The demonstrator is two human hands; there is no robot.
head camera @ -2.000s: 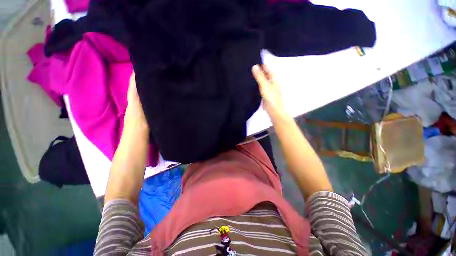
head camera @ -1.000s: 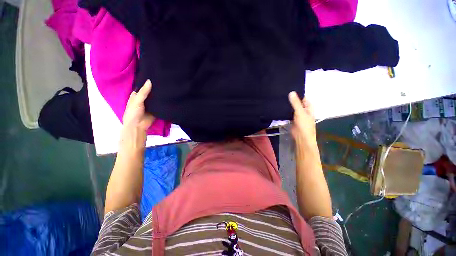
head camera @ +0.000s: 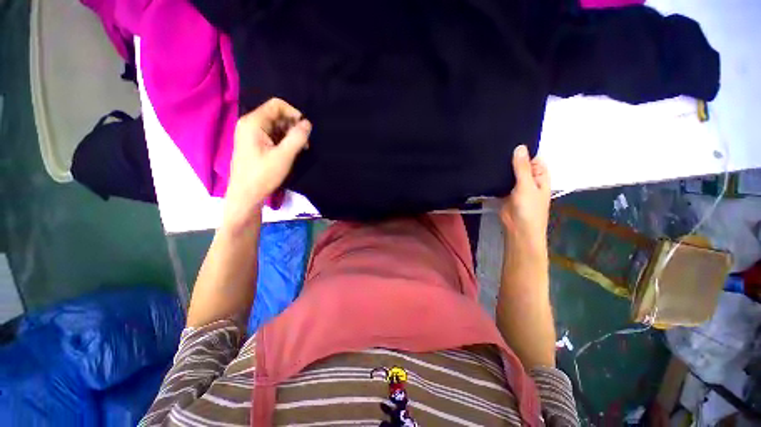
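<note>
A black garment lies spread on the white table, its lower edge hanging at the table edge against the apron. One sleeve stretches out to the right. My right hand holds the garment's lower right edge, thumb on top and fingers partly hidden. My left hand is at the garment's left edge with curled fingers and the thumb near the fingertips. I cannot tell whether cloth is pinched between them. Magenta cloth lies left of the black garment, with more showing behind it.
The white table edge runs in front of me. A small yellow and dark item lies below the sleeve end. A beige tub and a black bundle are at left, blue bags lower left, a wooden stool at right.
The black garment is spread wider, and its sleeve has moved right. My left hand has left its flat grip on the edge and moved up and inward, curling its fingers. My right hand keeps hold.
</note>
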